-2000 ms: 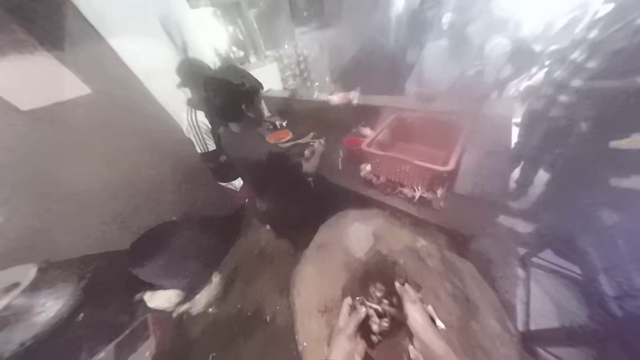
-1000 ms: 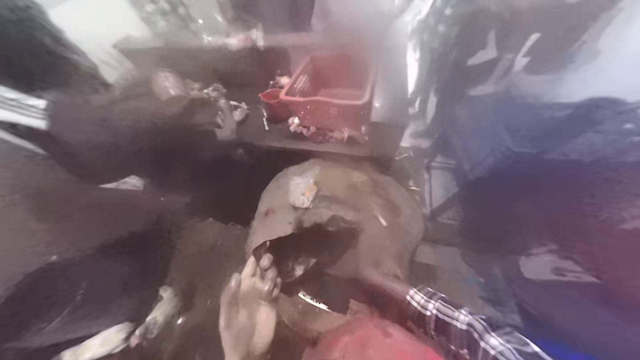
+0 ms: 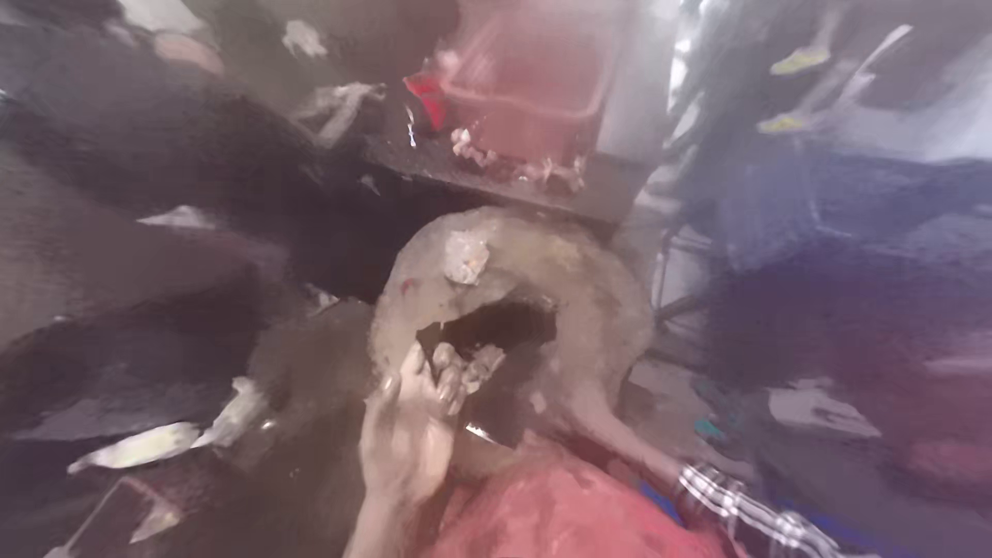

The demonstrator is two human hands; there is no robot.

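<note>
In the head view a round, pale block with a worn surface (image 3: 604,287) stands before me, with a dark patch or hollow (image 3: 504,322) in its middle. My left hand (image 3: 411,434), palm up with curled fingers, is at its near left edge. Small pale lumps (image 3: 484,368) lie against the fingertips; whether the hand holds them is unclear. My right hand (image 3: 554,399) is blurred at the block's near right side, its forearm running to a plaid sleeve; its fingers do not show clearly. A whitish lump (image 3: 466,256) rests on the block's far part. A thin shiny edge (image 3: 480,432) shows between the hands.
Beyond the block, a red plastic crate (image 3: 527,77) stands on a dark ledge (image 3: 465,182), beside a small red container (image 3: 428,99) and pale scraps (image 3: 473,147). Another person's hand (image 3: 341,108) is at the upper left. A person in blue clothing (image 3: 837,217) is at the right.
Two seconds ago both my hands were together around small lumps on the block; now they are apart. Since one second ago pale lumps have come into view at my left fingertips.
</note>
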